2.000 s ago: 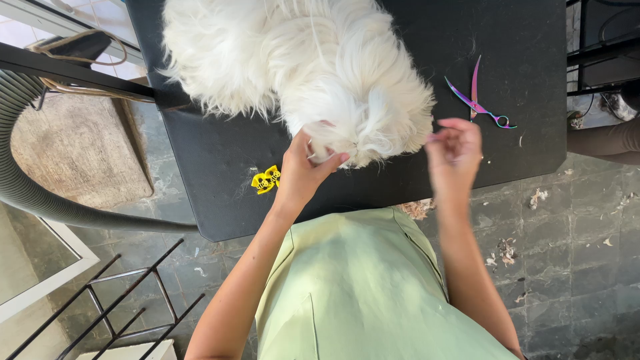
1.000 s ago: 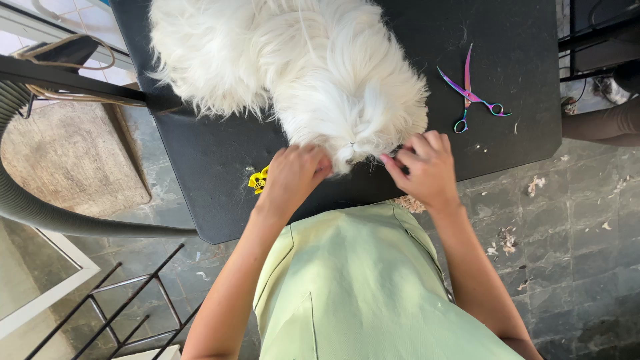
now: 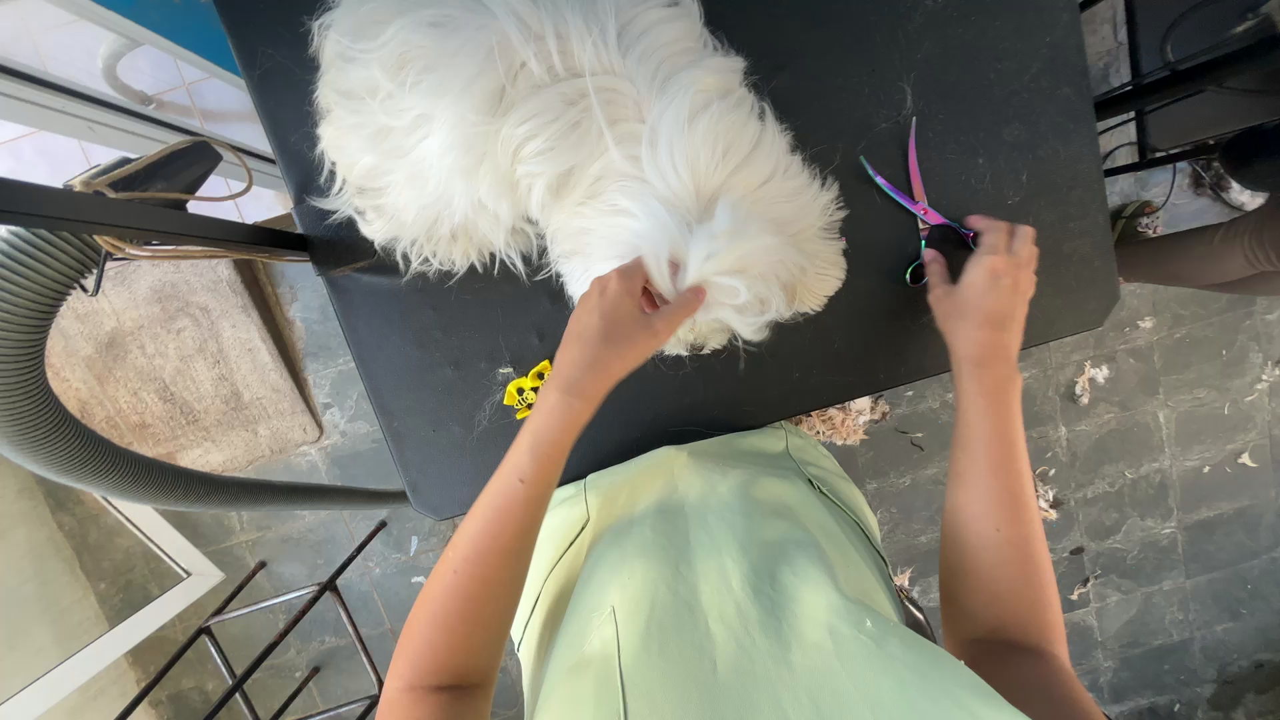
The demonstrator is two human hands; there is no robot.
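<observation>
A long-haired white dog lies on a black grooming table, its head toward me. My left hand holds a tuft of the dog's head hair between thumb and fingers. My right hand is at the handles of curved, rainbow-coloured grooming scissors, fingers spread; the scissors lie on the table with their blades apart. Whether the fingers bear on a handle loop is hard to tell. A yellow bow with black marks lies beside my left wrist, near the table edge.
A grey ribbed hose curves past the table's left side, above a beige mat. A metal rack stands at lower left. Hair clippings lie on the tiled floor. Another person's leg shows at the right.
My right hand has moved from the dog's face to the scissors at the right. My left hand has moved onto the hair on top of the dog's head and grips it.
</observation>
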